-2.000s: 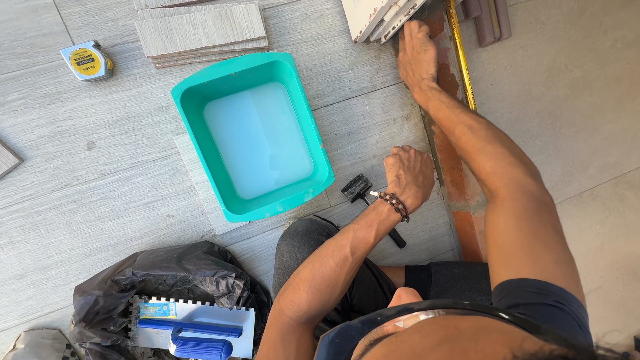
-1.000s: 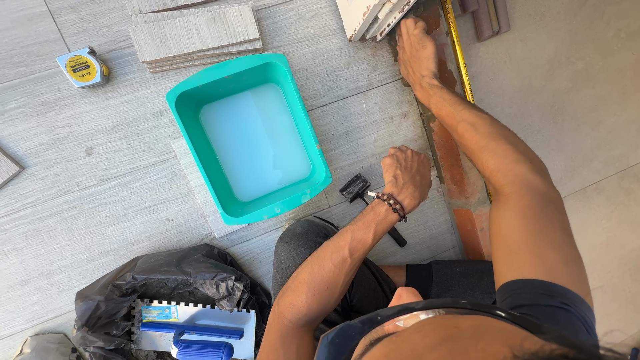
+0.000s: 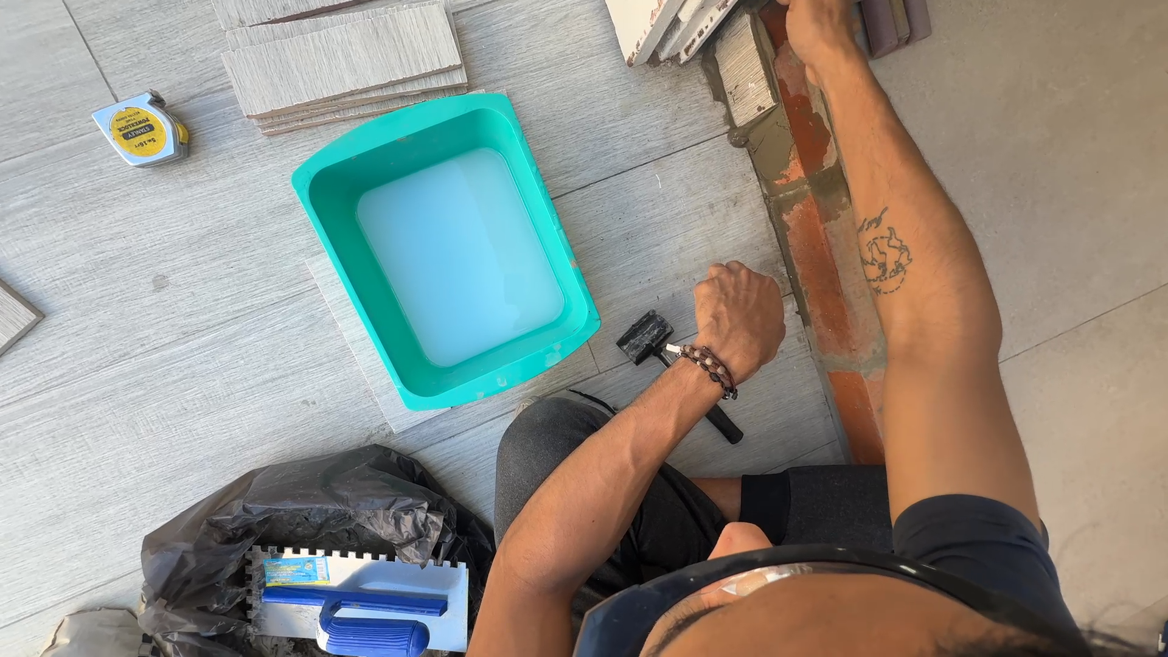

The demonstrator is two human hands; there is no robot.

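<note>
My left hand (image 3: pixel 739 318) is curled into a fist at the floor tiles, a beaded bracelet at its wrist; nothing shows in it. Just left of the wrist lies a black-headed mallet (image 3: pixel 646 336), its handle passing under the forearm. My right hand (image 3: pixel 819 36) reaches to the top edge over the exposed brick strip (image 3: pixel 817 265); its fingers are partly cut off, so its grip is unclear. Beside it, a narrow tile piece (image 3: pixel 746 71) sits in grey mortar against stacked white pieces (image 3: pixel 650 23). A green basin (image 3: pixel 411 388) holds cloudy liquid.
Stacked wood-look tile strips (image 3: pixel 342 64) lie behind the basin, with a Stanley tape measure (image 3: pixel 141 130) to their left. A blue-handled notched trowel (image 3: pixel 365 598) rests on a black plastic bag (image 3: pixel 347 484) at lower left. Mauve pieces (image 3: pixel 890 23) lie at upper right.
My right hand has moved right, uncovering the narrow tile piece. The yellow strip that showed beside the bricks is out of sight. My left hand stays in place.
</note>
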